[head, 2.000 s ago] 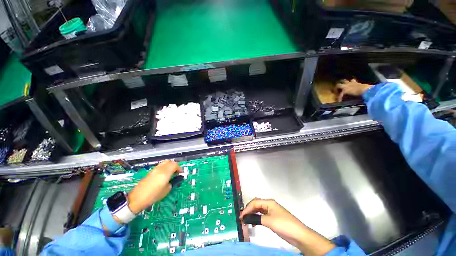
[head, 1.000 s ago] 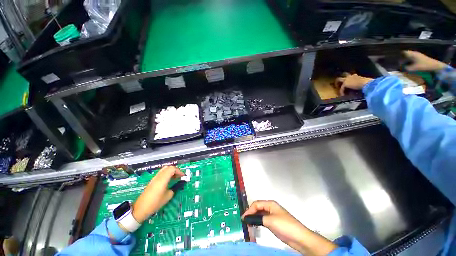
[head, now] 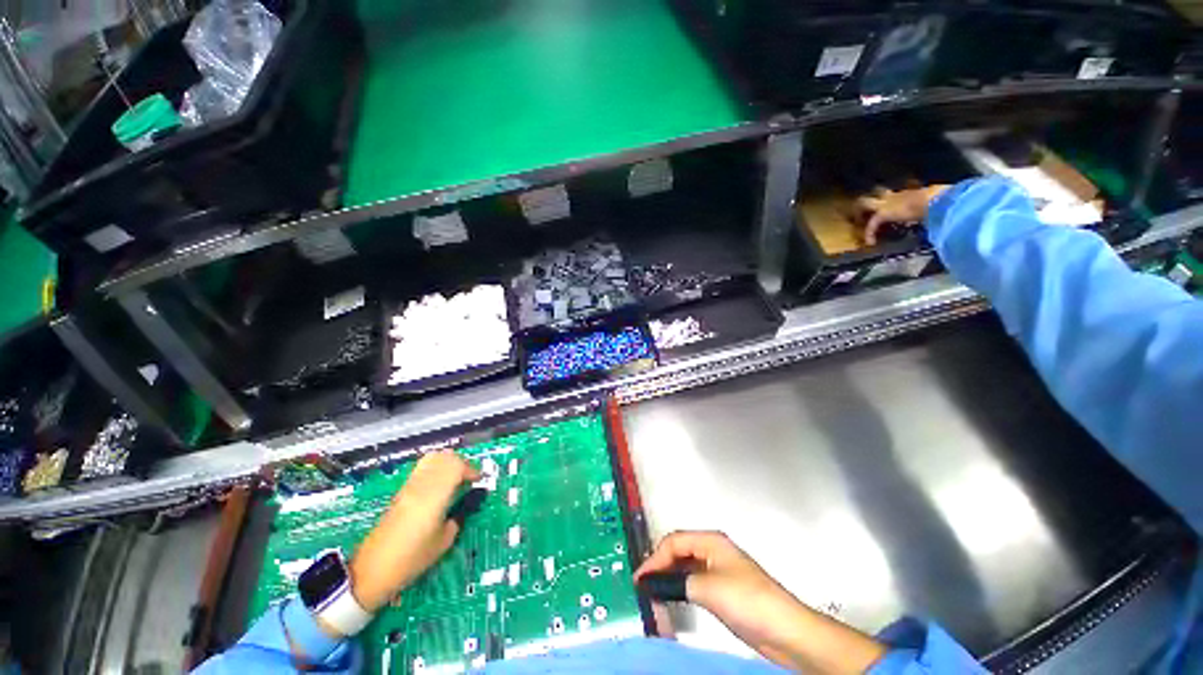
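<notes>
A large green circuit board (head: 528, 541) with white markings and small white parts lies in a carrier with a reddish-brown rail (head: 624, 462). My left hand (head: 420, 521), with a watch at the wrist, is over the board's upper middle, its fingertips at a small white part (head: 487, 475). A black piece or cover shows at its thumb. My right hand (head: 719, 580) is at the board's right rail, fingers bent together, with a similar black piece or cover at the thumb. Whether either hand holds a part is unclear.
Behind the board are bins of white parts (head: 450, 335), grey parts (head: 570, 280) and blue parts (head: 587, 356). Another person's hand (head: 897, 208) reaches into a bin at upper right. Steel plate (head: 844, 488) lies right of the carrier. A black tote (head: 198, 165) stands upper left.
The view has shifted slightly. My hands stay in nearly the same places on the board and at the rail. A second outside hand at the far right has left the picture.
</notes>
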